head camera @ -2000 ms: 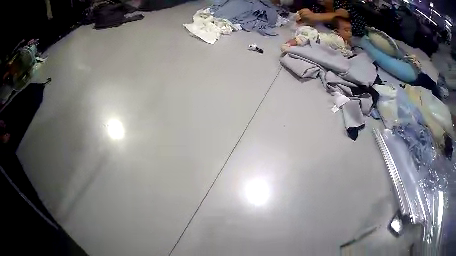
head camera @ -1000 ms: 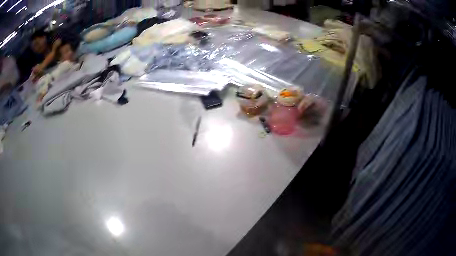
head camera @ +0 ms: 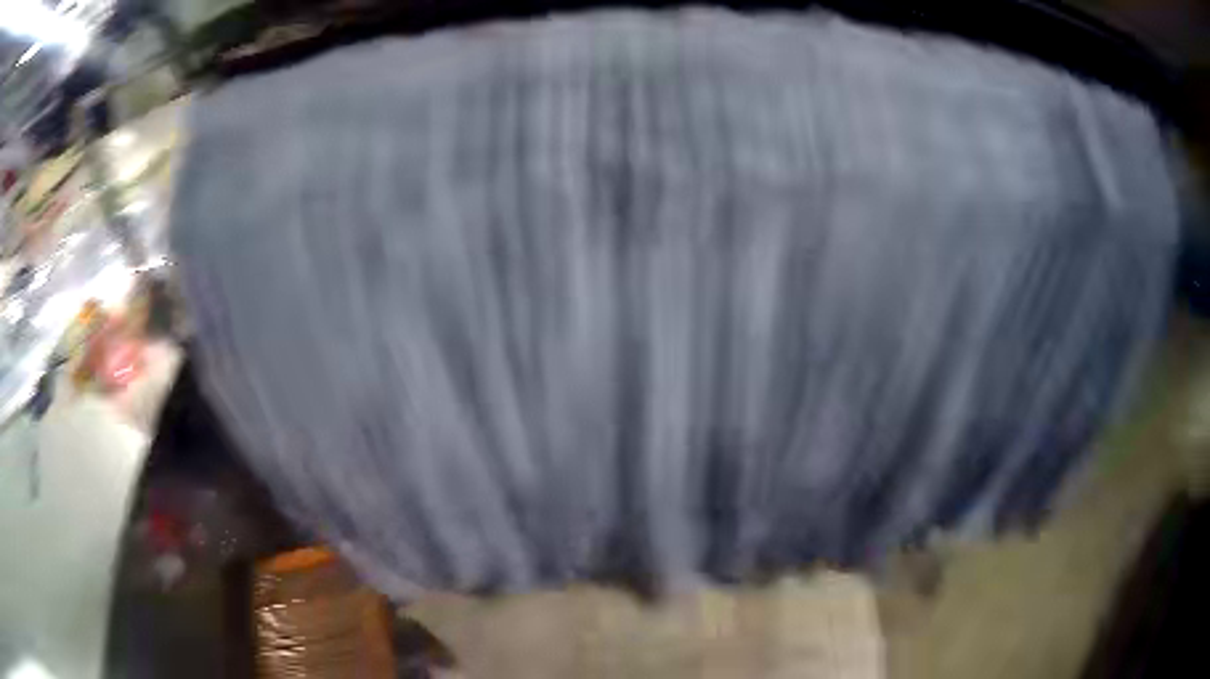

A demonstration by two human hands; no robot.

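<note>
A long, dense row of light blue-grey garments hangs across most of the view, close in front of me. They look like shirts, but blur hides collars and hangers. Their lower edges hang above the floor. A dark band runs along the top of the row; I cannot tell whether it is a rail. Neither my left hand nor my right hand is in the picture.
The white table's edge is at the left, with shiny clear plastic and a small pink-red item on it. An orange-brown wrapped bundle is low at the left. Pale floor shows beneath the garments.
The view has swung right, from the table to the hanging row, which now fills the middle. The table has shifted to the left rim.
</note>
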